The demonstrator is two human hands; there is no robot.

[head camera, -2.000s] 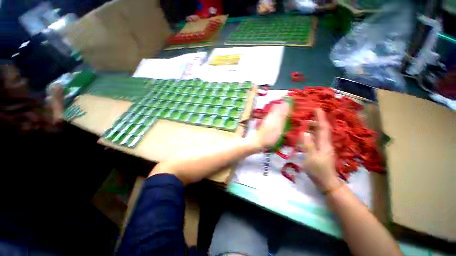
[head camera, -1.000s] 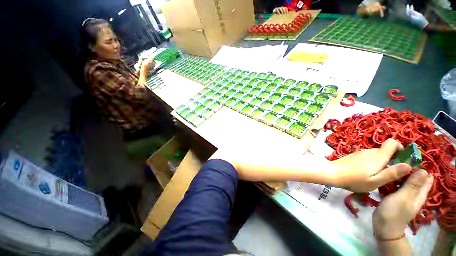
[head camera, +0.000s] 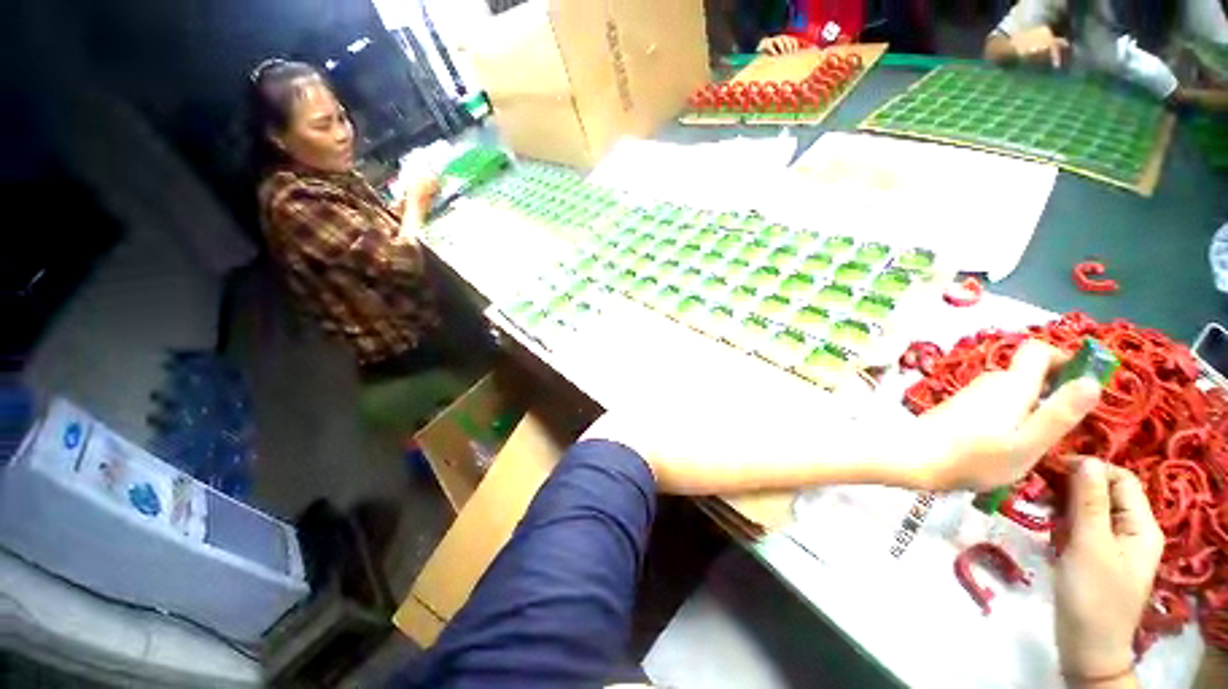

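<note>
My left hand (head camera: 990, 424) holds a small green circuit board (head camera: 1094, 364) between thumb and fingers, above the heap. My right hand (head camera: 1104, 565) is just below it at the near edge of the heap, fingers bent together; whether it holds a red piece cannot be told. A bit of green also shows under my left palm. The heap of red C-shaped pieces (head camera: 1172, 431) lies on a white printed paper sheet (head camera: 842, 545). A loose red piece (head camera: 990, 576) lies on the paper near my right hand. Rows of green boards (head camera: 754, 283) lie on cardboard at the left.
White papers (head camera: 929, 195) lie beyond the boards, with assembled red-looped boards (head camera: 781, 92) and a green board panel (head camera: 1024, 119) farther back. A large carton (head camera: 593, 81) stands back left. A person (head camera: 344, 229) sits at left. A phone (head camera: 1212, 347) lies at the right edge.
My hands have moved apart from each other. My left hand has lifted the green board slightly up and away; my right hand is lower. The view has shifted slightly since the last frame.
</note>
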